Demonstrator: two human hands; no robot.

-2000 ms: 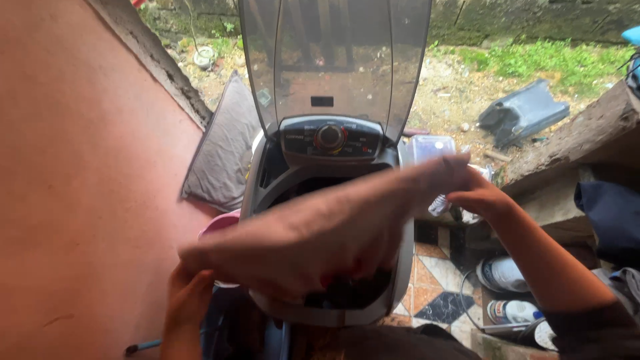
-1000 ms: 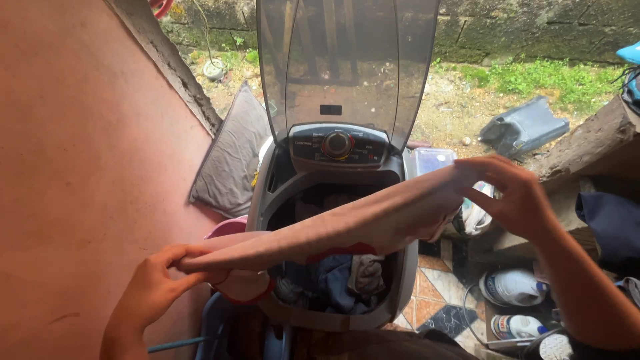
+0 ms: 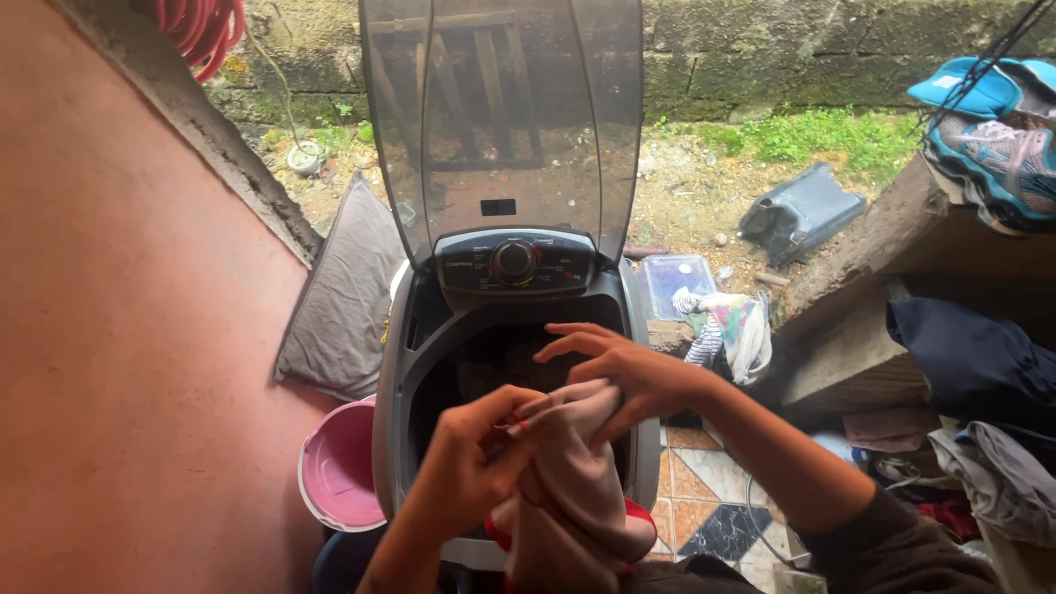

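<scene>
Over the near side of the open washing machine, a pale pinkish cloth with red edging hangs bunched. My left hand pinches its gathered top between thumb and fingers. Against the same top from the right lies my right hand, its thumb and a finger around the cloth and other fingers spread. The machine's smoky see-through lid stands raised behind a control panel with a round knob. The drum's inside is dark, and the cloth and my hands hide part of it.
A pink bucket stands left of the machine, below a grey cushion. To the right are a container with clothes, a clear plastic box, a concrete ledge with sneakers, and piled clothes.
The cloth was stretched wide between my hands across the machine's opening. My hands have come together, and the cloth now hangs gathered below them.
</scene>
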